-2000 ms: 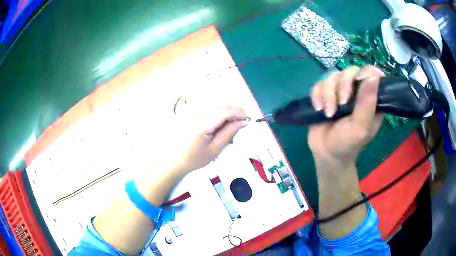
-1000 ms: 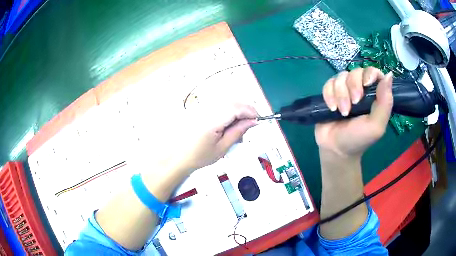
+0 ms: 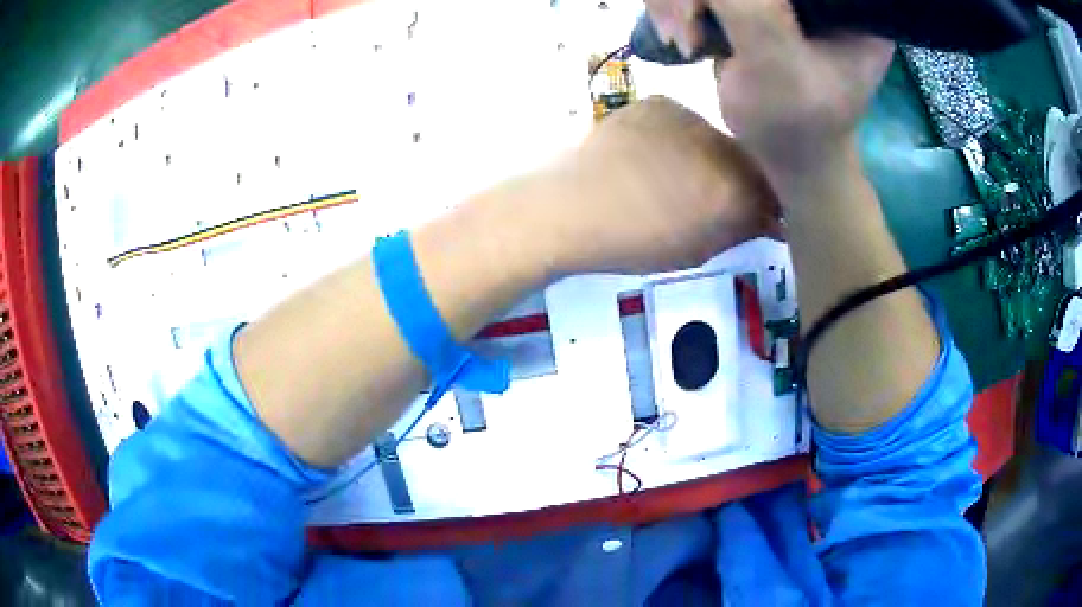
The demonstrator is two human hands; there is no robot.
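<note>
The white back panel (image 3: pixel 273 131) lies under my arms. My right hand (image 3: pixel 801 89) is closed around the black electric screwdriver (image 3: pixel 914 18) at the top edge; its front part is over the panel and its tip cannot be made out. My left hand (image 3: pixel 700 190), blurred, is curled over the panel below the yellow-orange board (image 3: pixel 612 85); its fingers are hidden, so I cannot tell whether it holds anything. A green board (image 3: pixel 785 356) with a red ribbon cable (image 3: pixel 752 314) is at the panel's right edge, next to the black oval (image 3: pixel 695 356).
A multicolour wire harness (image 3: pixel 237 225) lies on the panel's left. Thin wires (image 3: pixel 629 457) loop near the front edge. The silver screw pack (image 3: pixel 949 89) and a heap of green boards (image 3: pixel 1026 225) are at right. The screwdriver's black cord (image 3: pixel 949 255) crosses my right forearm.
The view has shifted, showing more of the panel's front. Both hands are higher in the picture. The left hand has turned and its fingers are now hidden. The yellow-orange board now shows.
</note>
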